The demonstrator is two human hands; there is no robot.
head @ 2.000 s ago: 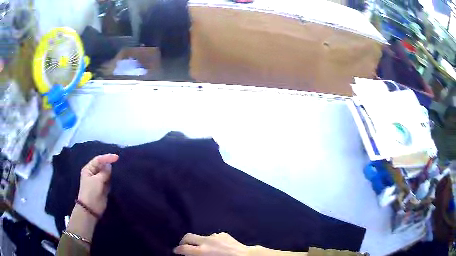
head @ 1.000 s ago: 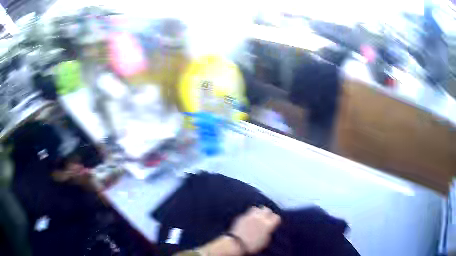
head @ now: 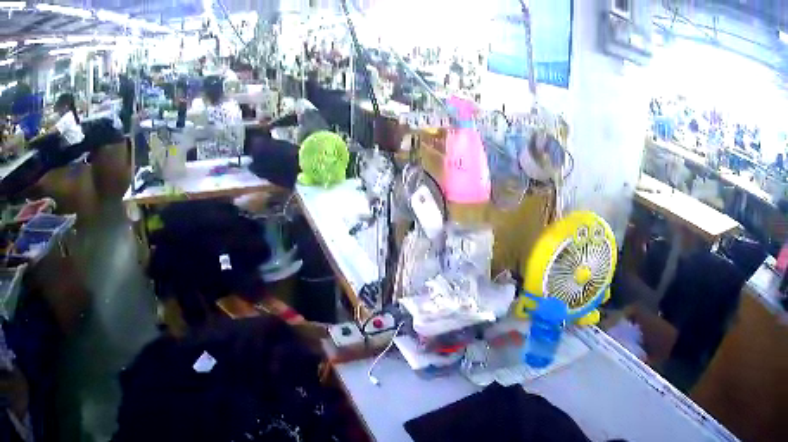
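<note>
No hand shows in this frame. A dark garment (head: pixel 501 416) lies on the pale table (head: pixel 380 406) at the bottom edge, and only its top part is in view. A heap of dark garments (head: pixel 233 380) with a small white label or tag (head: pixel 204 362) on it lies left of the table. Another dark pile (head: pixel 207 250) with a small white tag stands behind it.
A yellow fan (head: pixel 581 269) with a blue base (head: pixel 544 332) stands on the table. Left of it are stacked papers (head: pixel 454 302), a pink spray bottle (head: pixel 465 160) and a switch box (head: pixel 361 333). A pillar (head: pixel 605 129) rises behind. A green-floored aisle (head: pixel 117 293) runs at left.
The view has swung left and up, from the garment on the table to the fan, clutter and factory floor. My hands, seen earlier on the garment, have left the picture.
</note>
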